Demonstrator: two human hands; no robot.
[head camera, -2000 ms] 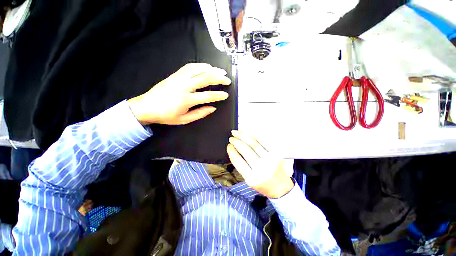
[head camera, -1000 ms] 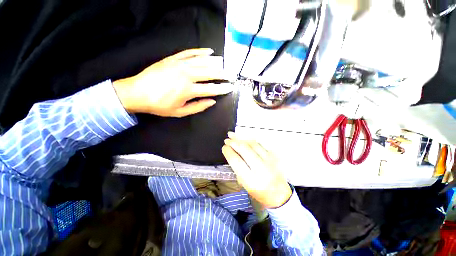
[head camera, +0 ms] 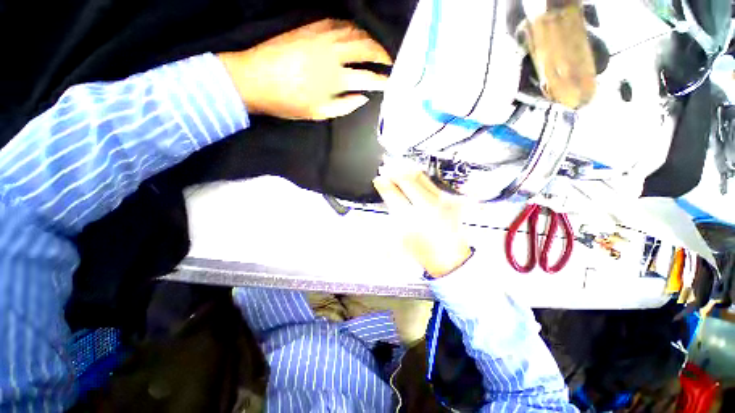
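The black cloth (head camera: 282,157) lies on the white table to the left of the sewing machine head (head camera: 459,73). My left hand (head camera: 310,71) lies flat on the cloth, fingers a little spread and pointing at the machine. My right hand (head camera: 423,214) is at the cloth's near right corner, just below the machine's needle end, with its fingertips at the cloth edge. It is overexposed, and I cannot tell if it pinches the cloth. The presser foot and needle are hidden behind the machine head and fingers.
Red-handled scissors (head camera: 540,238) lie right of my right hand, blades partly hidden by the machine. Small metal pieces (head camera: 606,244) and upright tools (head camera: 675,270) are further right. A brown block (head camera: 562,56) sits on the machine head. A blue basket (head camera: 93,355) is at lower left.
The view has shifted, showing more of the machine head. The cloth and my left hand have moved away from the table's front edge, exposing white table. My right hand has moved up beside the needle end.
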